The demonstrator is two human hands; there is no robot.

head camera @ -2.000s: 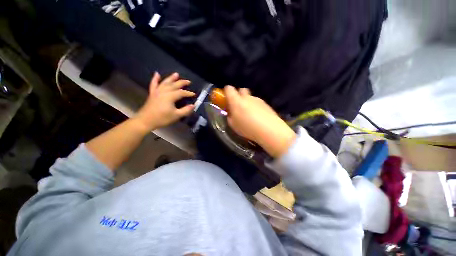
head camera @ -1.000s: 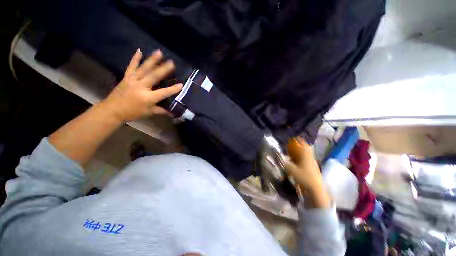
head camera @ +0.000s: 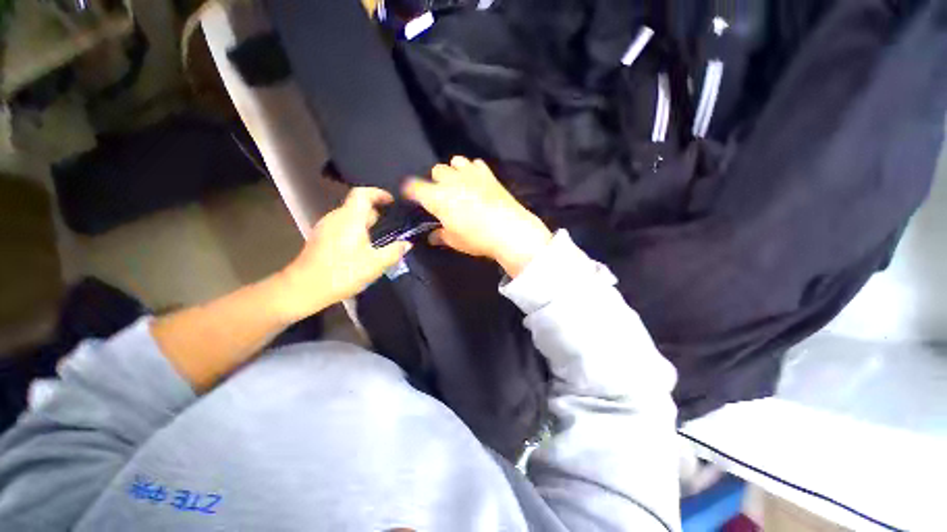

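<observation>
A dark tubular garment section lies around the narrow black padded board. Its white-striped end is between my hands. My left hand holds the near side of this end, thumb and fingers on the cloth. My right hand holds the far side, its fingertips slightly blurred. The iron's body is not clearly visible; a small shiny patch shows beside my right sleeve, and I cannot tell what it is.
A large crumpled black garment pile with short white stripes lies behind the work. A pale table edge runs along the left. A thin black cable crosses the white table at the right. A blue object shows at the bottom.
My right hand has let go of the iron and moved left to the striped end. My left hand has closed on the cloth. The view has shifted.
</observation>
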